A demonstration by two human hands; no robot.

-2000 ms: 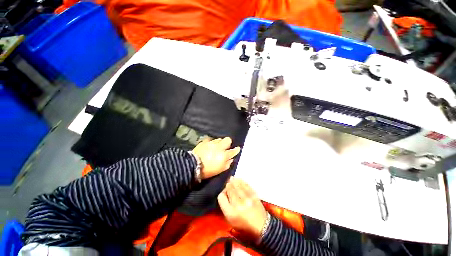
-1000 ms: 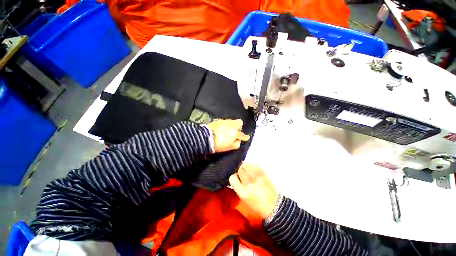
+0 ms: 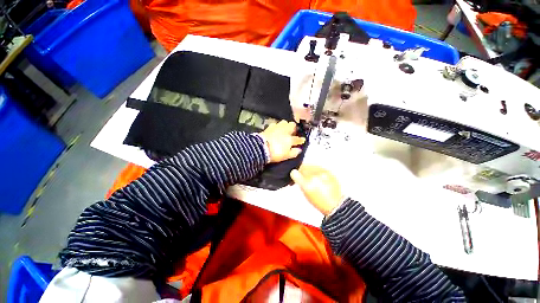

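Note:
A black back panel (image 3: 195, 77) with rounded corners lies flat on the white machine table. Camouflage webbing (image 3: 183, 103) runs along it, crossed by a black strap band (image 3: 244, 89). The panel's right edge is at the presser foot (image 3: 308, 125) of the white sewing machine (image 3: 450, 106). My left hand (image 3: 283, 142) presses flat on the panel just beside the foot, fingers a little spread. My right hand (image 3: 320, 186) is at the panel's lower right edge, fingertips touching it; whether it pinches the edge is unclear.
A blue crate (image 3: 385, 36) with black pieces stands behind the machine. Blue bins (image 3: 97, 53) stand on the floor at left. Orange bundles (image 3: 225, 21) lie behind the table. A slim metal tool (image 3: 466, 228) lies right. Orange cloth (image 3: 260, 254) covers the lap.
The panel has moved up and away along the table towards the foot, with both hands following it. Its lower end, earlier hanging over the table's front edge, now lies mostly on the table.

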